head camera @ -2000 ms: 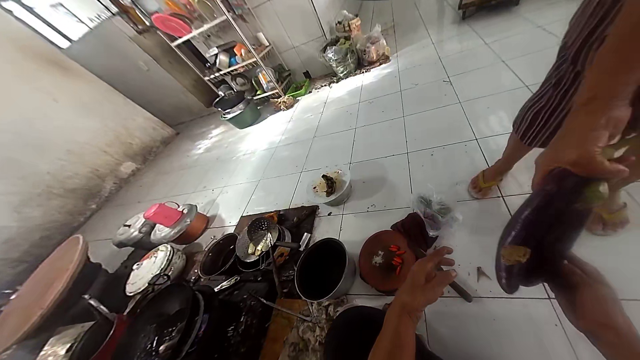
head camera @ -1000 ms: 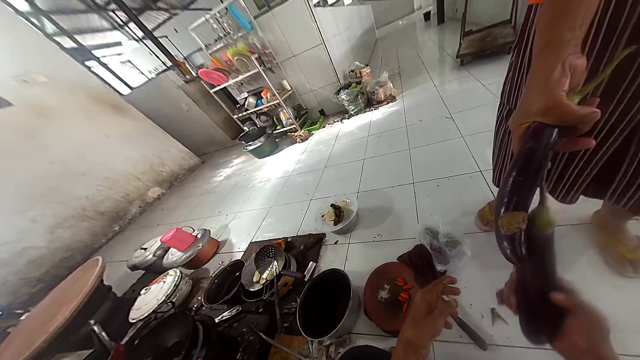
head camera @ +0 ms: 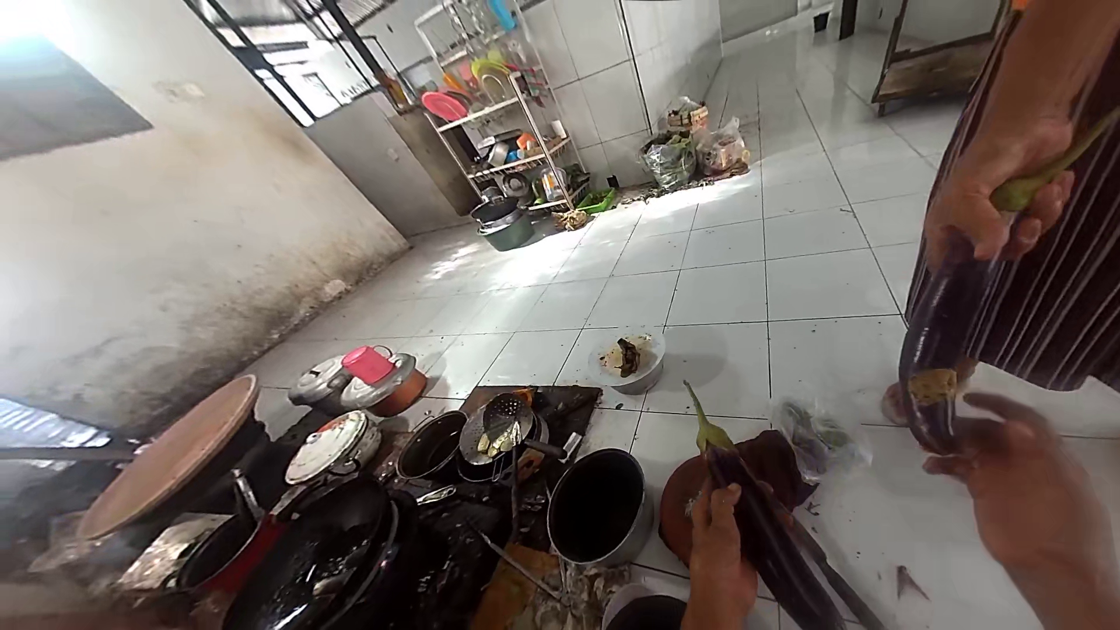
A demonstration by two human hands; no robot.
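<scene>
My left hand is closed around a dark purple eggplant with a green stem, above a reddish-brown round dish. Behind that eggplant, a knife is partly hidden. A second eggplant, with a brown patch near its lower end, hangs from the hand of another person, which holds it by the top. My right hand, slightly blurred, has its fingers apart at the lower tip of this eggplant; whether they press on it is unclear. A dark cloth lies beside the dish.
Left of the dish are a deep pot, a skimmer over a pan, a black wok and lidded pots. A small bowl and a plastic bag sit on the tiles. A dish rack stands farther back.
My left hand, empty earlier, now holds one eggplant. My right hand had hold of an eggplant a second ago and is now open beside the other. The view has shifted.
</scene>
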